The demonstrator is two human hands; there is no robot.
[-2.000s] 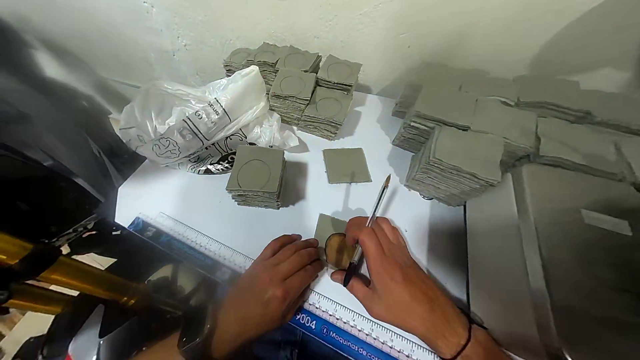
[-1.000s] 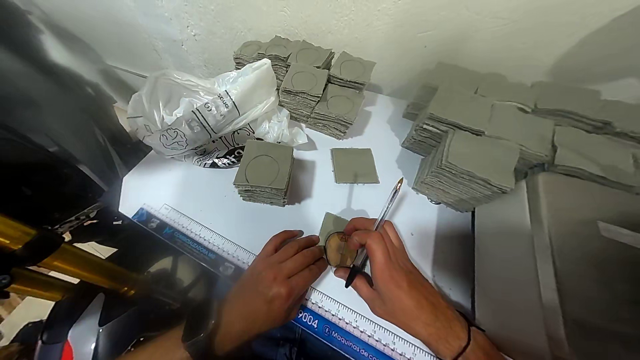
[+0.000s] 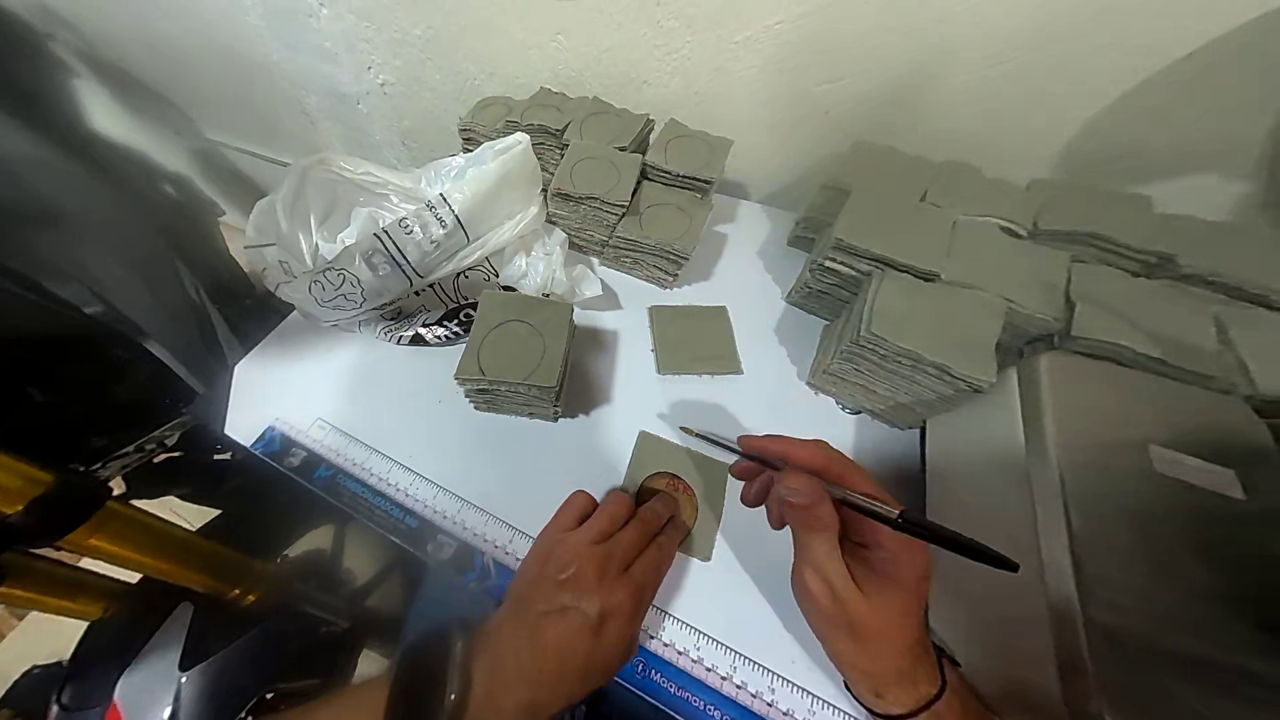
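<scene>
My left hand presses its fingertips on a round tan disc bearing red writing. The disc lies on a grey-green square of sheet material, whose corners stick out around it. To the right, my right hand holds a ballpoint pen, its tip raised above the square's upper edge. Another plain square lies flat farther back. At its left stands a stack of squares, the top one marked with a drawn circle.
A printed white plastic bag lies at the back left, beside several stacks of circle-marked squares. Unmarked stacks fill the right side. A transparent ruler runs along the front edge. A grey case-like surface is at the right.
My right hand has moved right, away from the disc, and the pen now points up and left. My left fingers have come onto the disc.
</scene>
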